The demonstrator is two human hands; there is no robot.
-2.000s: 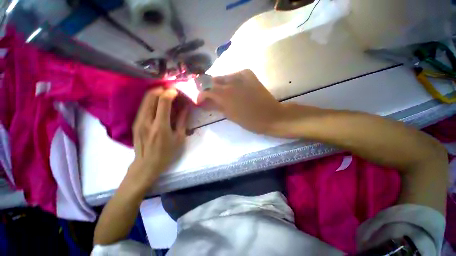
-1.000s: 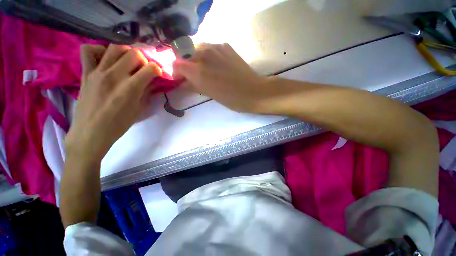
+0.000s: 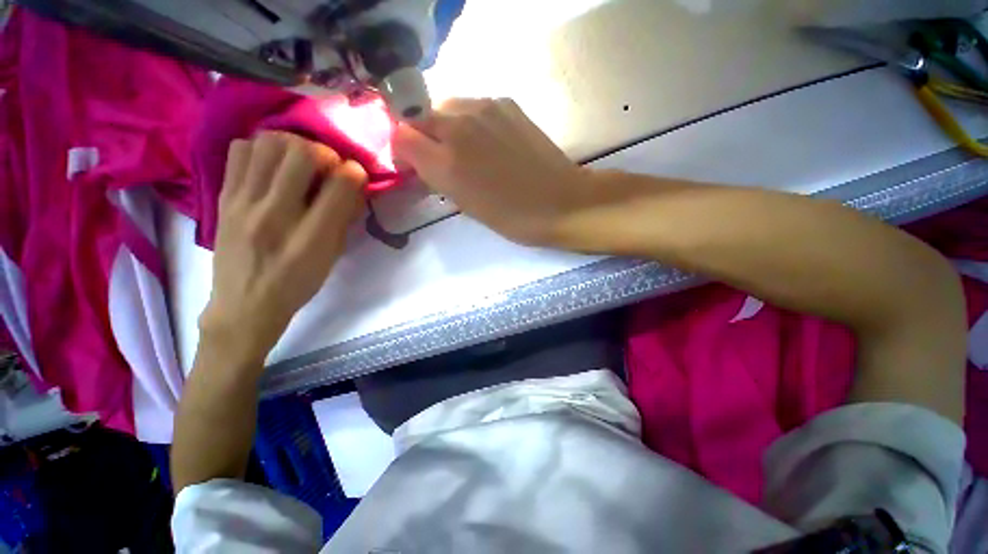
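Observation:
A bright pink garment with pale panels lies at the left of the machine bed. Its sleeve end reaches under the sewing machine head, at a glaring lamp spot. My left hand has its fingers curled on the sleeve cloth, just left of and below the glare. My right hand pinches the cloth edge at the right of the glare. The needle and presser foot are lost in the light and cannot be made out.
Snips with yellow and green handles lie at the upper right. A silver measuring-tape strip runs along the table's front edge. Pink garments lie below that edge, right. A blue crate stands under the table, left.
My left hand first moved left, then shifted slightly back right and down, baring more of the sleeve end. My right hand moved a little left, then stayed nearly still. The view has shifted.

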